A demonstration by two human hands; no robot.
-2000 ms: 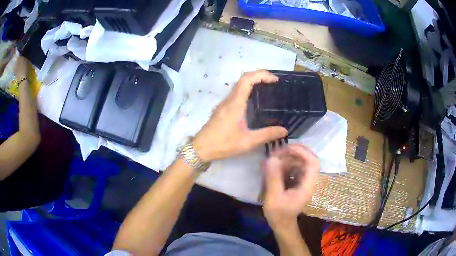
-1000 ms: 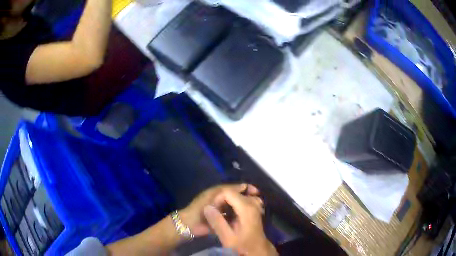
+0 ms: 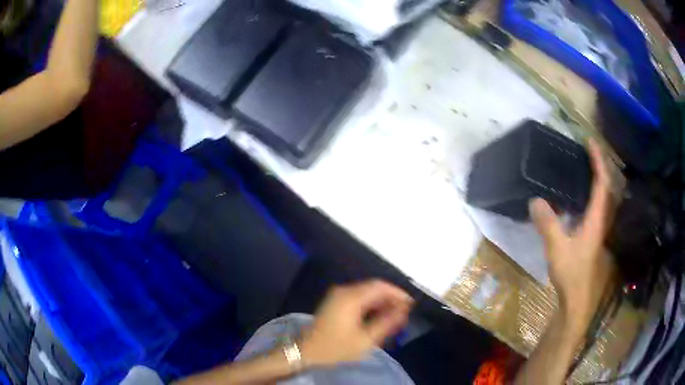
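A black housing (image 3: 499, 173) stands on the bench at the right, partly over white foam sheet (image 3: 518, 241). My right hand (image 3: 574, 241) is at its near right side, thumb and fingers spread around the corner. The hand is blurred and no firm grip shows. My left hand (image 3: 360, 319), with a metal watch at the wrist, is low in front of my lap, off the bench. Its fingers are curled and blurred; whether it holds something small cannot be told.
Two flat black cases (image 3: 297, 90) lie side by side at upper left. A blue parts tray (image 3: 578, 56) is at upper right, cardboard (image 3: 488, 289) near the front edge. A blue crate (image 3: 113, 289) stands lower left. Another person's arm (image 3: 52, 90) shows at far left. Orange wires (image 3: 499, 368) hang below the bench.
My hands first left the housing and came together low by my lap. Now my right hand has moved back up to the housing; my left stays low. The view has swung left.
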